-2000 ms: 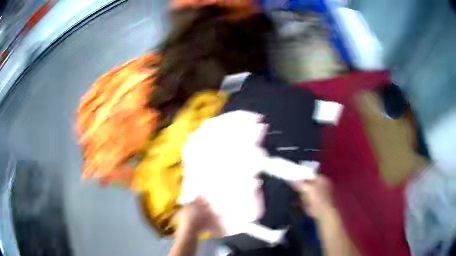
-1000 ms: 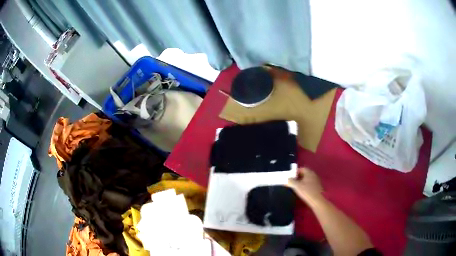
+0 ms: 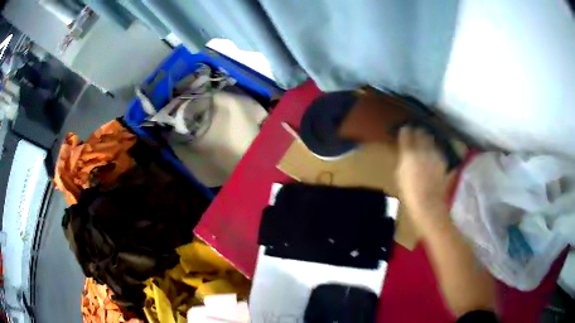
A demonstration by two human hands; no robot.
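Observation:
My right hand (image 3: 421,170) reaches over the back of the red table, its fingers on the reddish-brown piece (image 3: 375,118) and a dark piece (image 3: 435,129), which look partly raised; blur hides the exact grip. A black disc (image 3: 325,123) lies beside them on the tan board (image 3: 347,173). In front, a black panel (image 3: 328,221) and a smaller black piece (image 3: 340,306) lie on a white sheet (image 3: 284,281). Pale pink pieces (image 3: 217,310) show at the bottom edge. My left hand is out of view.
A blue crate (image 3: 142,113) with straps and beige material stands left of the table (image 3: 236,217). Orange (image 3: 94,158), dark brown (image 3: 132,221) and yellow offcuts (image 3: 195,274) are heaped at left. A white plastic bag (image 3: 511,214) sits at right, with the curtain (image 3: 372,44) behind.
My right hand has left the white sheet's edge and moved to the back of the table. More of the brown piece shows. The pale pink pieces have dropped lower in view.

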